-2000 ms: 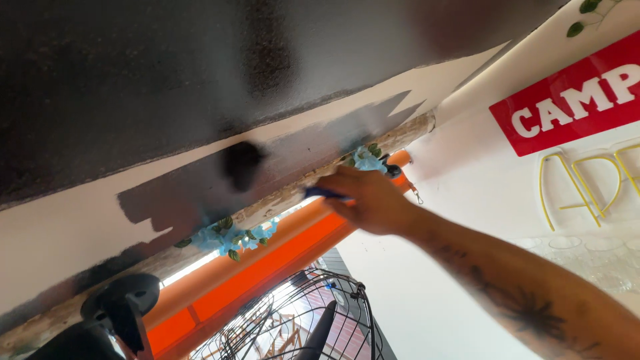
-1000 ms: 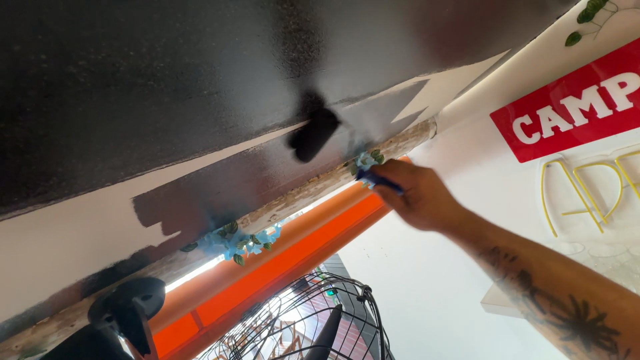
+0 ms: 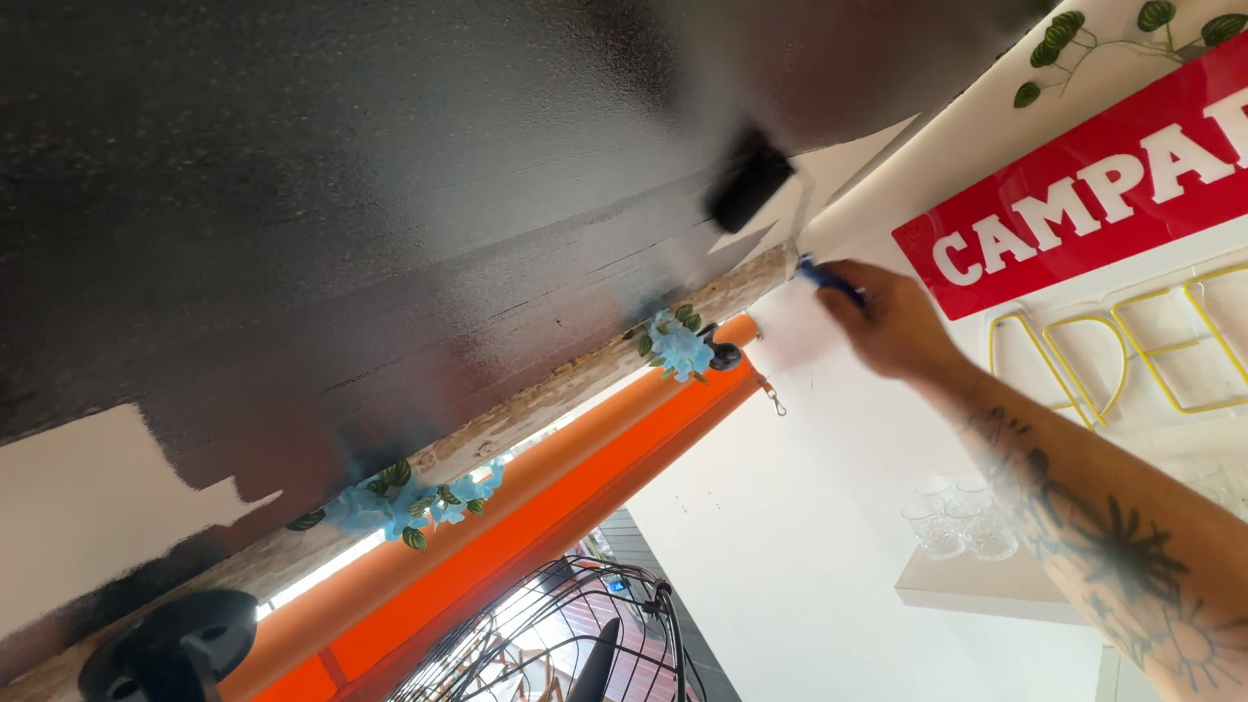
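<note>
My right hand (image 3: 892, 317) comes in from the right and is closed on the blue handle of a paint roller (image 3: 751, 185). The roller's black sleeve lies on the ceiling above and left of the hand, near the corner with the white wall, and is slightly blurred. Wet, glossy black paint covers most of the ceiling (image 3: 390, 195). Pale unpainted ceiling shows in a small patch beside the roller (image 3: 858, 156) and in a larger one at the lower left (image 3: 88, 507). My left hand is out of view.
Blue artificial flowers (image 3: 681, 343) hang along a rough beam (image 3: 526, 414) above an orange awning (image 3: 585, 448). Below are a black wire fan cage (image 3: 673, 624) and a black bracket-like fitting (image 3: 166, 643). On the right wall are a red Campari sign (image 3: 1082, 185), yellow tube lettering and a shelf with glasses.
My right hand and the roller have moved right along the ceiling towards the wall corner. Black paint now covers much of the pale strip seen earlier across the middle.
</note>
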